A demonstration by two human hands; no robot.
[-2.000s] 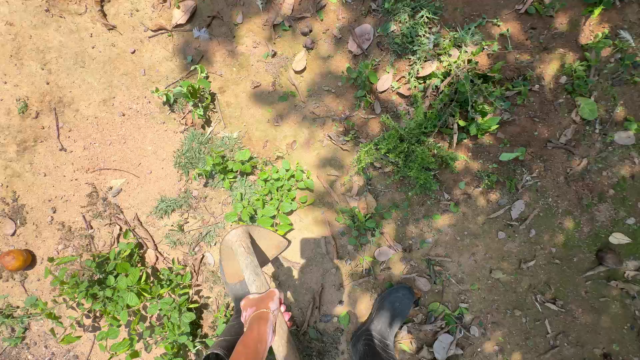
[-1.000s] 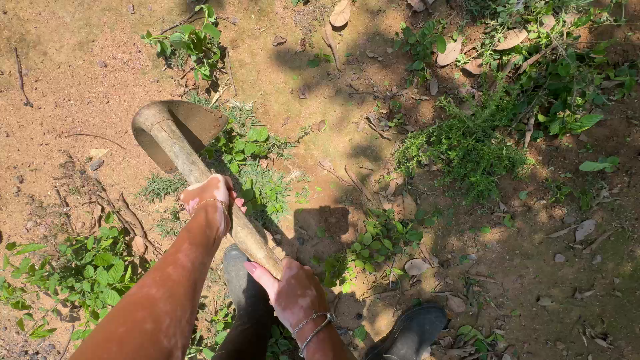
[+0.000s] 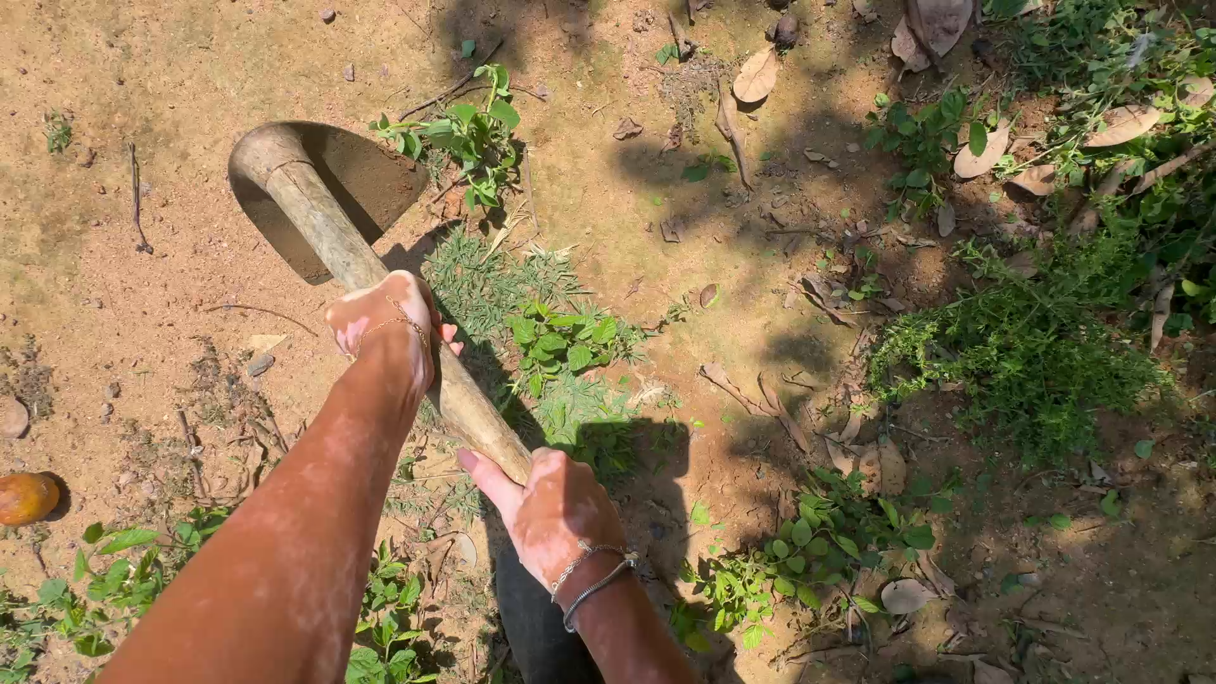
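Observation:
Both my hands are closed around the wooden handle of a hoe [image 3: 328, 226], which slants from upper left to lower centre. My left hand [image 3: 389, 328], with a thin chain at the wrist, grips the handle nearer the blade. Farther down, my right hand [image 3: 551, 513], wearing bracelets, holds it near its lower visible part. The broad metal hoe blade [image 3: 366, 180] is at the upper left, beside a small leafy weed [image 3: 470, 133]. Low green weeds [image 3: 565, 342] grow just right of the handle. Whether the blade touches the soil, I cannot tell.
A dark boot [image 3: 537, 617] is below my right hand. An orange-brown fruit [image 3: 27, 499] lies at the left edge. Feathery green weeds [image 3: 1026, 351] and dry leaves [image 3: 755, 76] are on the right side. More leafy plants [image 3: 817, 541] grow at lower right, with twigs scattered on the soil.
Two seconds ago only one hand showed on the hoe, low in view; both now grip it. The hoe blade has moved up and left over the ground, away from the boots.

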